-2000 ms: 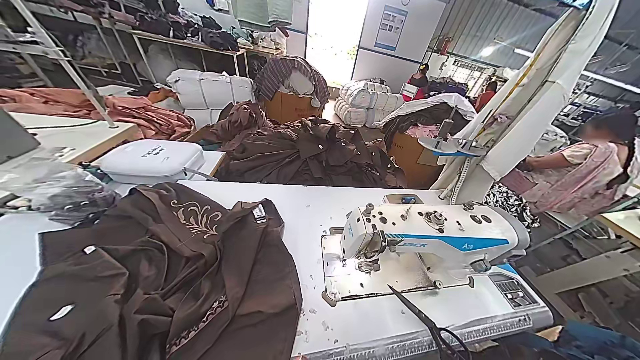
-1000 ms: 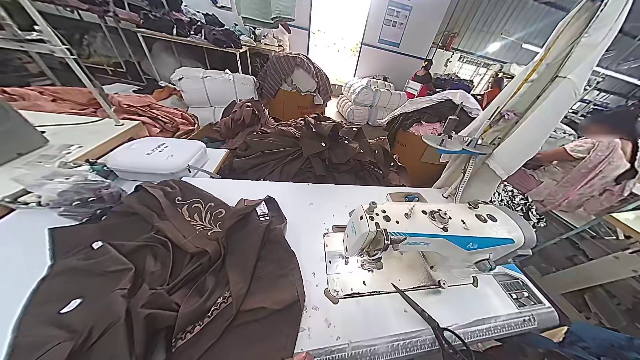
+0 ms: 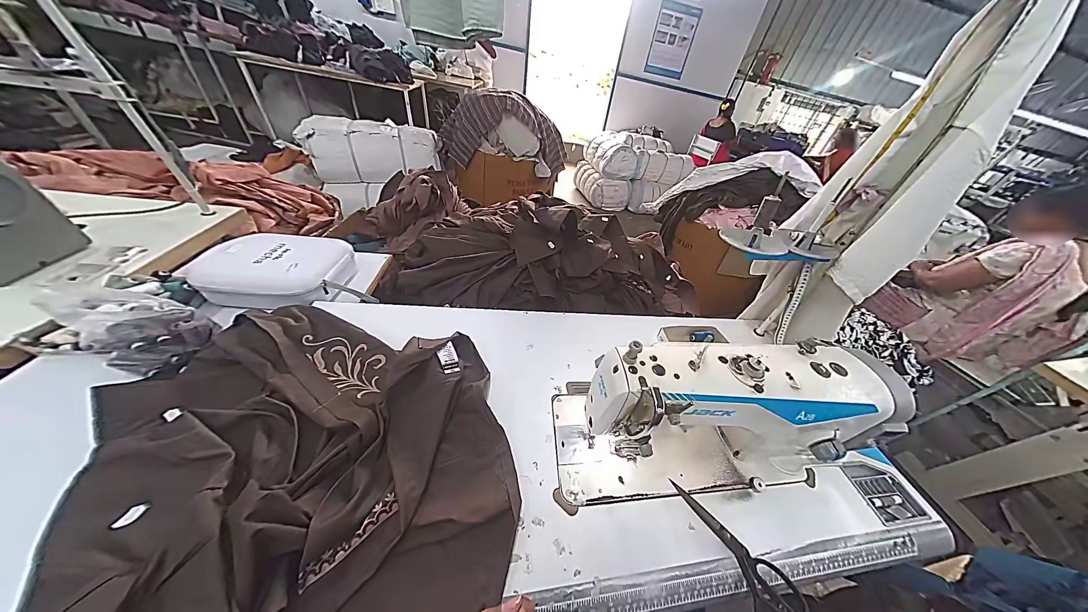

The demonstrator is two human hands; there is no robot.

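A dark brown garment [image 3: 255, 459] with pale leaf embroidery [image 3: 344, 365], a patterned band and small white tags lies rumpled on the white sewing table [image 3: 527, 336]. At the bottom edge, by the garment's lower right side, one fingertip [image 3: 510, 604] shows; which of my hands it belongs to, and what it holds, cannot be told. The rest of my hands is out of view. To the garment's right stands a white and blue Jack sewing machine [image 3: 748, 408]. Black-handled scissors [image 3: 731, 540] lie in front of it, blades pointing to its metal bed.
Behind the table is a heap of brown garments [image 3: 535, 263]. A white case [image 3: 272, 268] and a clear plastic bag [image 3: 127, 323] sit at the left. A ruler strip [image 3: 731, 574] runs along the front edge. A thread stand [image 3: 778, 242] rises behind the machine. A person [image 3: 1003, 289] is at the right.
The brown garment has shifted slightly right and away from me on the table, and its folds have changed. The scissors and sewing machine have stayed in place.
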